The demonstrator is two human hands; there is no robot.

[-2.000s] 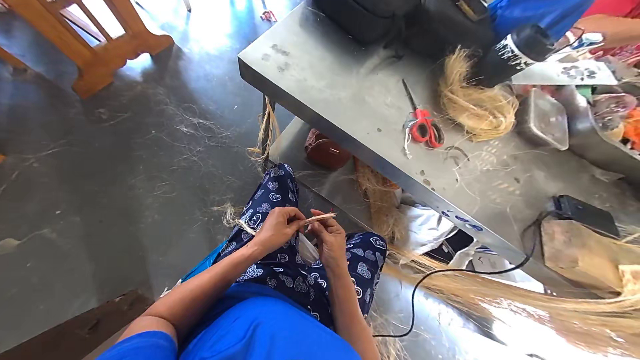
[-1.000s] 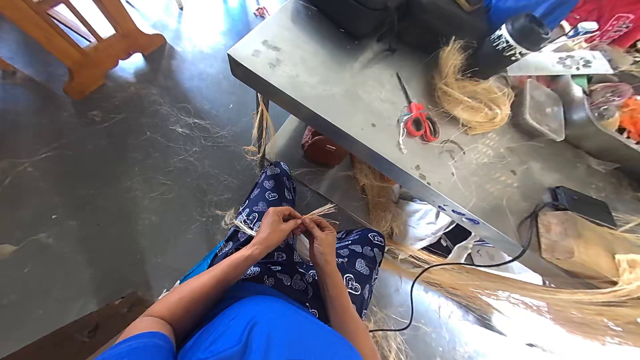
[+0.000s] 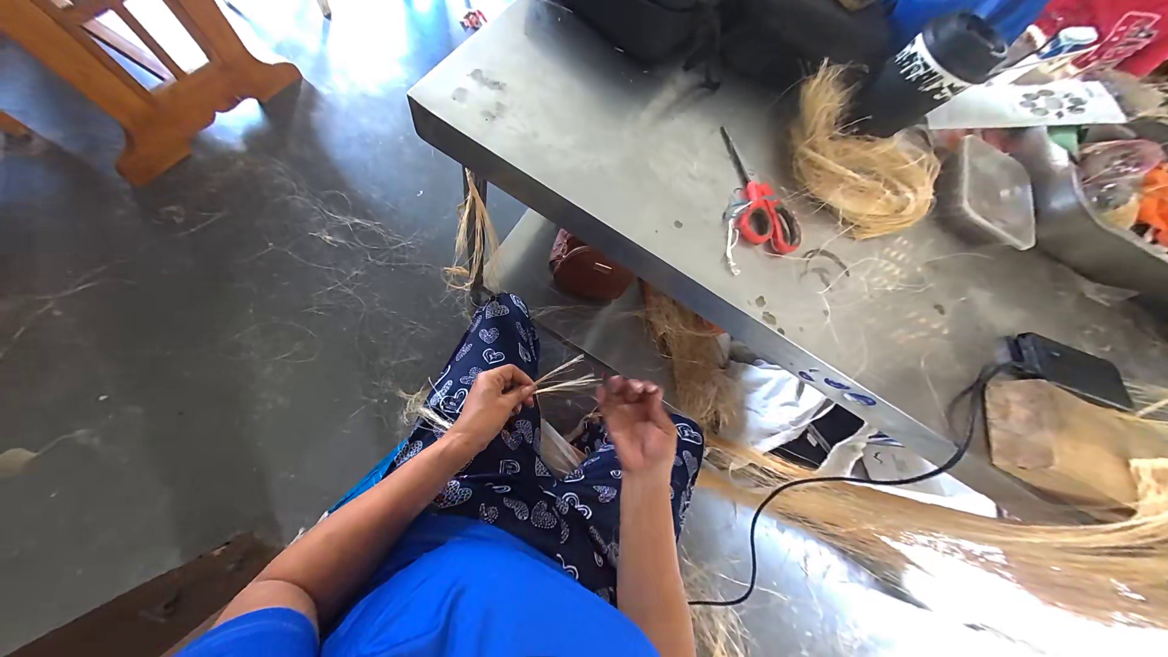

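Note:
Over my lap, my left hand (image 3: 500, 399) pinches a small bundle of pale plant fibres (image 3: 568, 381) whose loose ends fan out to the right. My right hand (image 3: 639, 422) is raised just right of those ends, fingers apart and slightly curled, with nothing seen in it. More fibres lie across my patterned trousers. On the metal table, scissors with red handles (image 3: 766, 217) lie beside a coiled hank of blond fibre (image 3: 862, 169).
The metal table's edge (image 3: 630, 265) runs diagonally beyond my knees. A black tumbler (image 3: 935, 68), a clear plastic container (image 3: 995, 193) and a wooden block (image 3: 1058, 443) stand on it. A black cable (image 3: 776, 493) hangs down at right, near long fibres. A wooden stand (image 3: 173, 91) is at upper left.
My hands were together at the fibres in both earlier frames. Now my right hand has come away to the right and its fingers have opened, while my left hand still holds the bundle.

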